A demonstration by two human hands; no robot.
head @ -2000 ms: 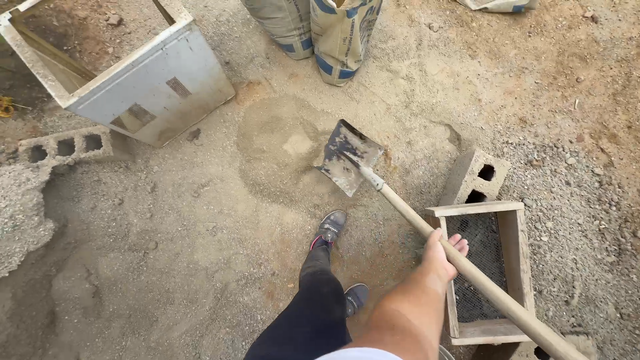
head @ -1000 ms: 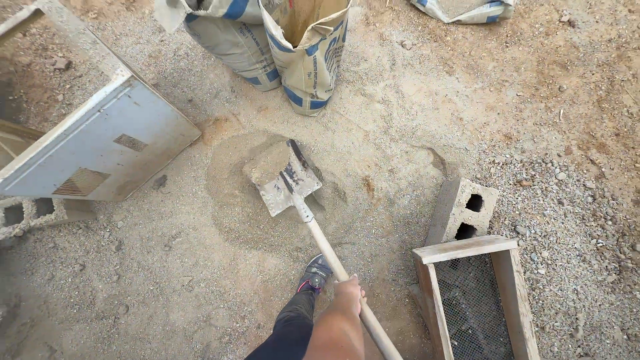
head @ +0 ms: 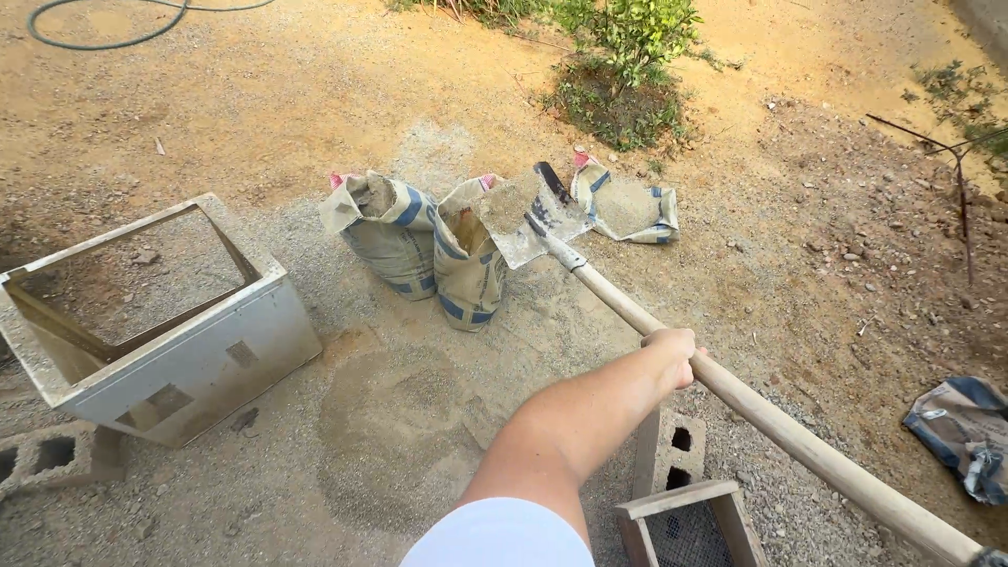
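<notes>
My left hand (head: 673, 358) is closed around the wooden handle of a shovel (head: 563, 213), about midway along it. The handle runs to the bottom right corner, and my right hand is out of view. Grey sand lies on the shovel's metal blade, which is beside and partly over the open mouth of an upright paper sack (head: 471, 287). Another upright sack (head: 390, 244), filled with grey material, stands to its left. Behind the blade, a low, opened sack (head: 665, 216) holds sand. A patch of sand (head: 386, 433) is spread on the ground below the sacks.
An open white box frame (head: 213, 370) stands at left beside a concrete block (head: 71, 457). Another concrete block (head: 669, 449) and a wood-framed sieve (head: 685, 504) are at lower right. A crumpled sack (head: 965, 433) lies far right. A bush (head: 630, 39) and a hose (head: 110, 43) are farther off.
The shovel blade has moved from the sand patch, where it was one second ago, to the sacks, with sand on it. The view has tilted upward.
</notes>
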